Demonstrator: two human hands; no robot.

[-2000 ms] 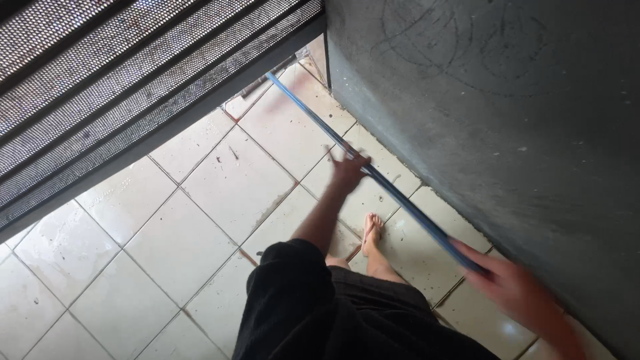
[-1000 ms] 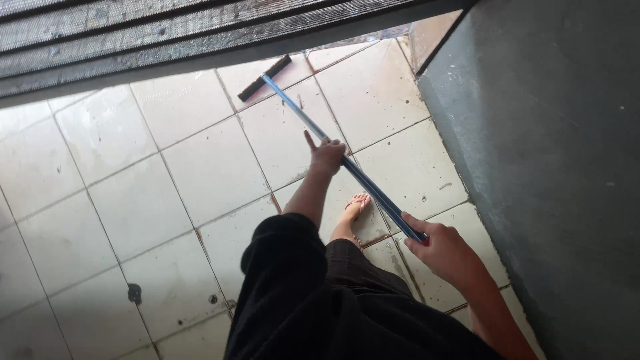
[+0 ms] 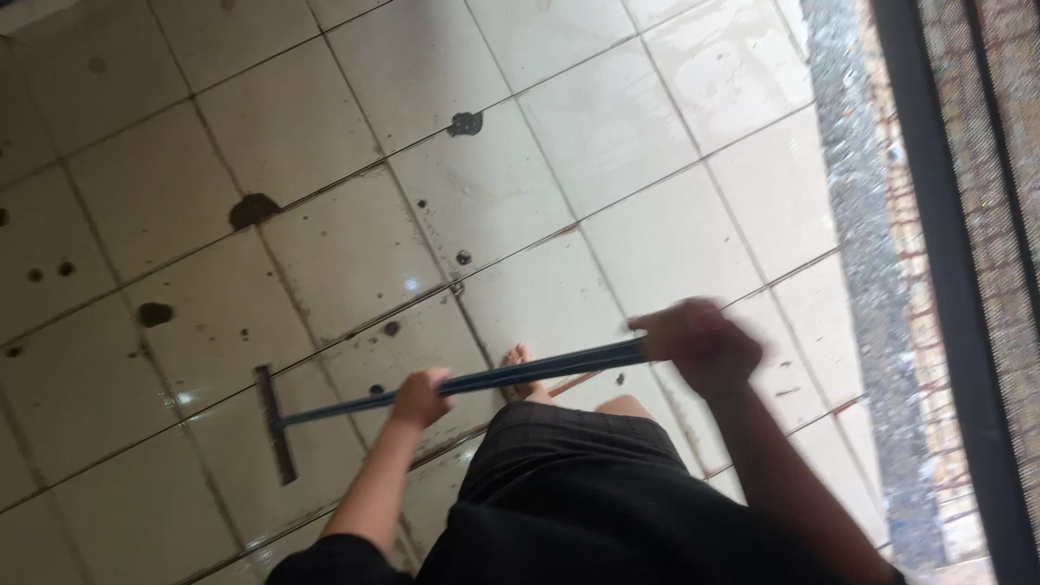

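A floor squeegee with a dark blade (image 3: pixel 276 426) and a long blue handle (image 3: pixel 544 368) stretches across my front. My left hand (image 3: pixel 422 398) is closed around the lower part of the handle, nearer the blade. Blurred by motion, my right hand (image 3: pixel 703 349) grips the handle's upper end on the right. The blade is over the white tiles at the left; whether it touches them I cannot tell. My bare foot shows just beyond the handle.
White floor tiles (image 3: pixel 666 252) with dark grout lines bear several dark spots, the larger ones at the left (image 3: pixel 253 211). A dark-framed metal mesh gate (image 3: pixel 942 244) runs down the right side, beside a grey, wet-looking strip (image 3: pixel 869 268).
The view has turned strongly. The squeegee blade, near the gate and the grey wall's end one second ago, is now at the left over spotted tiles. Both hands have stayed on the handle.
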